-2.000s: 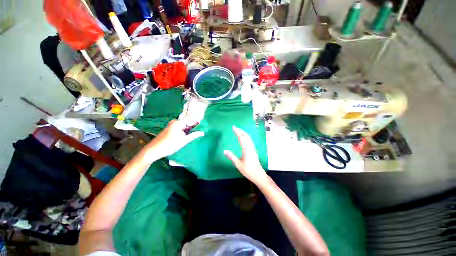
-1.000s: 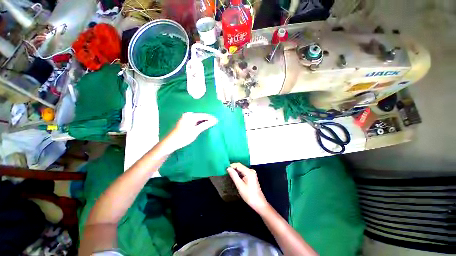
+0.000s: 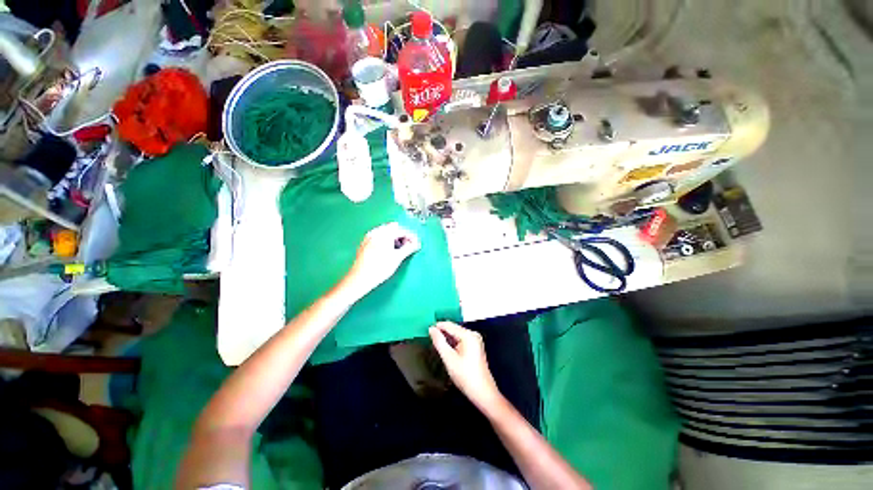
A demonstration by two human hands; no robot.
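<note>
A flat green fabric piece (image 3: pixel 330 225) lies on the white table, its upper part beside the needle area (image 3: pixel 429 212) of the cream sewing machine (image 3: pixel 613 148). My left hand (image 3: pixel 383 256) rests on the fabric just below the needle area, fingers curled; whether it pinches cloth cannot be told. My right hand (image 3: pixel 459 356) is at the fabric's lower right corner, with thumb and finger pinched on its edge. A white bottle (image 3: pixel 355 167) stands on the fabric's upper part, left of the machine head.
Black-handled scissors (image 3: pixel 603 264) and green strips (image 3: pixel 528 211) lie under and by the machine arm. A metal bowl (image 3: pixel 230 129) holds green strips. A red-labelled drink bottle (image 3: pixel 426 72) stands behind. A folded green stack (image 3: pixel 165 215) is at left. Green cloth (image 3: pixel 603 392) hangs at right.
My hands have moved from spread over the fabric to its surface by the needle and its lower right corner, my right fingers closing on the edge. The camera view has shifted closer.
</note>
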